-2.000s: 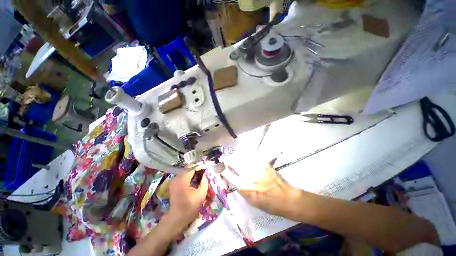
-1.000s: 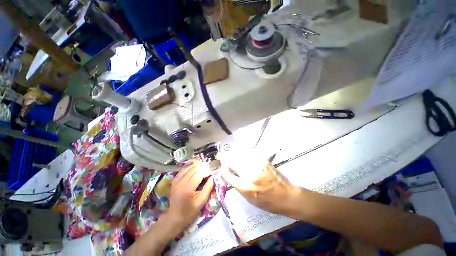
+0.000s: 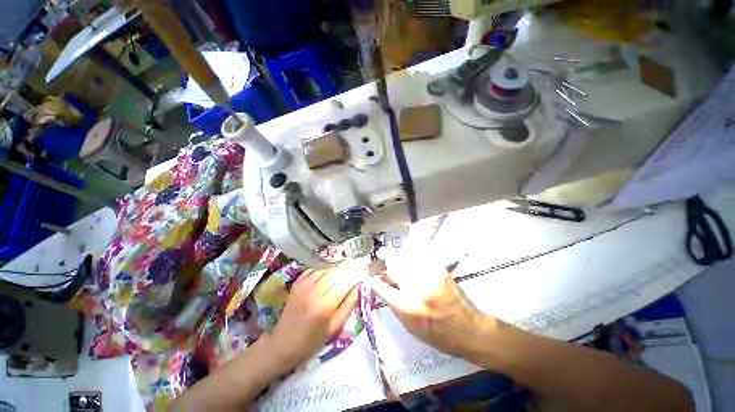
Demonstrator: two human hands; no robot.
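The floral cloth (image 3: pixel 173 282) lies heaped left of the needle area of the white sewing machine (image 3: pixel 459 165). A narrow strip (image 3: pixel 372 342) of similar print runs from my fingertips down over the table's front edge. My left hand (image 3: pixel 321 304) lies on the cloth, fingers close to the presser foot area, holding the cloth's edge. My right hand (image 3: pixel 431 306) is just right of it, fingertips at the strip beside the needle area. Bright glare washes out its fingers. The presser foot and needle are hidden by glare and fingers.
Thread snips (image 3: pixel 550 211) lie behind my right hand, and black-handled scissors (image 3: pixel 707 231) at far right. A paper sheet (image 3: pixel 685 157) hangs at upper right. A bobbin (image 3: pixel 509 83) sits on the machine top. A second machine (image 3: pixel 36 330) is at left. Ruler marks run along the front edge.
The view has shifted, so the machine appears farther right and lower. My left fingers lie flatter and nearer my right hand; my right hand stays by the needle area.
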